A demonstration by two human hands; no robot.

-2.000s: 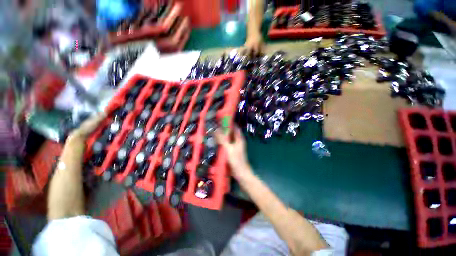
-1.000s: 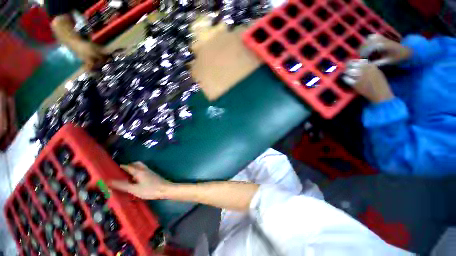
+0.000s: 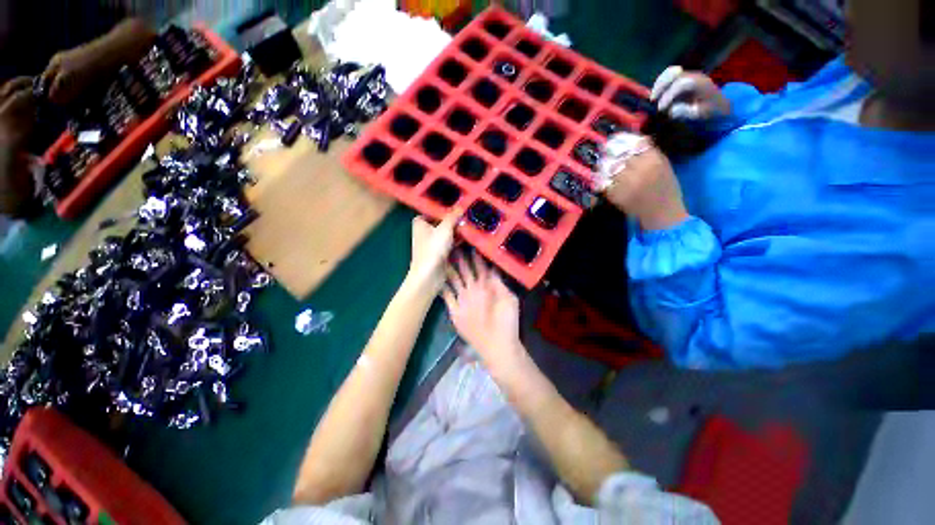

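The red pocket tray (image 3: 415, 180) lies tilted in front of me, its near corner towards me. Most pockets look dark; a few near the right edge show black parts with bright glints. My left hand (image 3: 433, 248) is at the tray's near edge, a fingertip by the rim; whether it grips is unclear. My right hand (image 3: 486, 310) is just below the same edge, palm up, fingers spread, its fingertips in shadow by the tray.
A heap of loose black parts (image 3: 169, 297) covers the left bench, beside a cardboard sheet (image 3: 313, 220). A filled red tray (image 3: 97, 474) is at lower left. A blue-sleeved person (image 3: 677, 269) works at the tray's right edge. A shallow red bin (image 3: 74, 200) stands upper left.
My view has swung right. My right hand has left the filled tray and is now at the pocket tray's near edge. My left hand has come into view beside it.
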